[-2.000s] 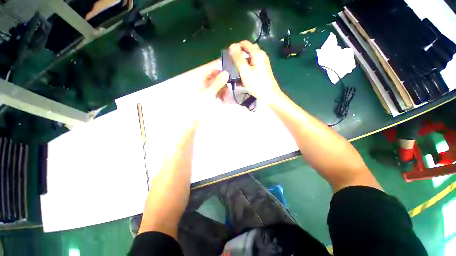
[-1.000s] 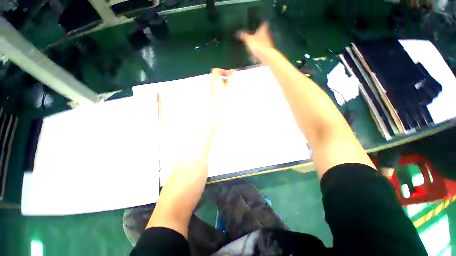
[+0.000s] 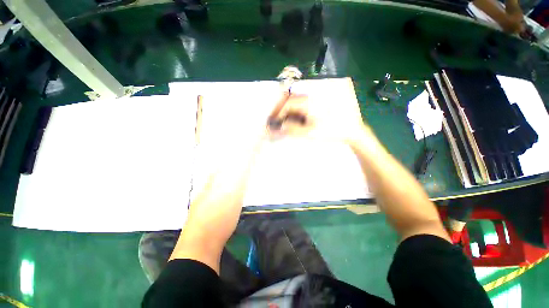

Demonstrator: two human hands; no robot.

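Note:
My left hand [image 3: 271, 127] and my right hand [image 3: 319, 123] meet over the white work board [image 3: 307, 174]; both are blurred and washed out by glare. Dark, small black parts [image 3: 295, 118] show between the fingers of both hands; their shape and whether they are joined cannot be told. A pale, silvery circuit board [image 3: 290, 73] shows just beyond the fingers at the board's back edge, with a thin reddish-brown streak between it and my left hand. Whether a hand holds it is unclear.
A second white board [image 3: 108, 162] adjoins on the left. On the green bench to the right are a small black part [image 3: 386, 92], crumpled white cloth or paper [image 3: 424, 115], a bundled black cord [image 3: 425, 161] and stacked boards with black cases [image 3: 481, 114]. A person's arm [image 3: 508, 17] shows top right.
My right hand, stretched out over the far bench a second ago, is back beside my left hand above the white board. The view has shifted, and the pale circuit board now shows beyond the fingers.

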